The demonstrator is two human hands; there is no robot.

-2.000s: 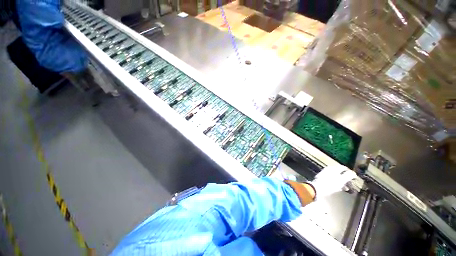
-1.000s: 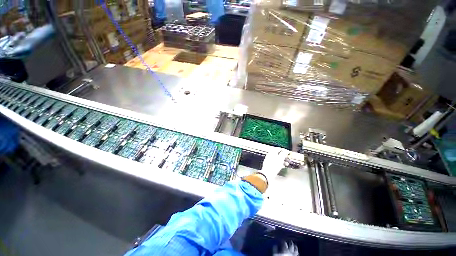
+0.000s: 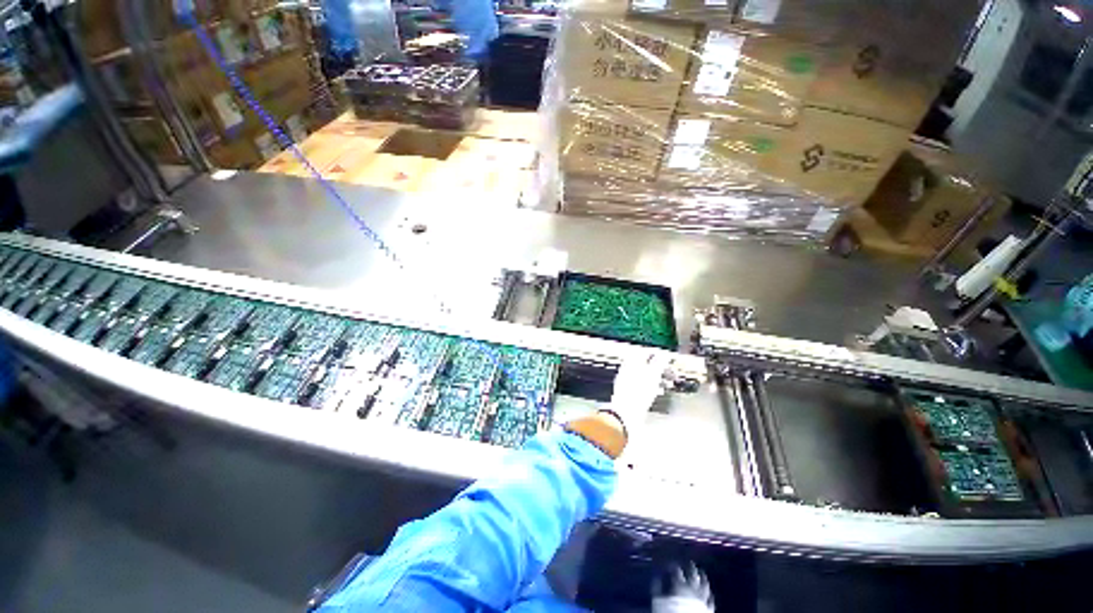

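Note:
A long row of green circuit boards (image 3: 462,389) lies between the pale conveyor rails (image 3: 396,449). My left hand (image 3: 641,381), in a white glove, is at the far rail just right of the row's end. Its fingers are bunched at the rail; whether they hold anything is not clear. An orange-brown band shows at its wrist. My right hand (image 3: 683,589), also white-gloved, is small and cut off by the bottom edge, against a black object or tote (image 3: 617,569). Its grip cannot be told. A black carrier fixture with a green board (image 3: 968,449) sits between the rails at right.
A shallow black tray of green parts (image 3: 615,311) stands behind the far rail. Metal cross shafts (image 3: 758,437) span the rails right of my left hand. A blue coiled cord (image 3: 300,156) hangs at upper left. Wrapped cartons (image 3: 743,120) stand behind the steel bench (image 3: 324,234).
The view has swung right and levelled, bringing the carrier fixture and my right hand into view. My left hand stays at the far rail beside the row's end.

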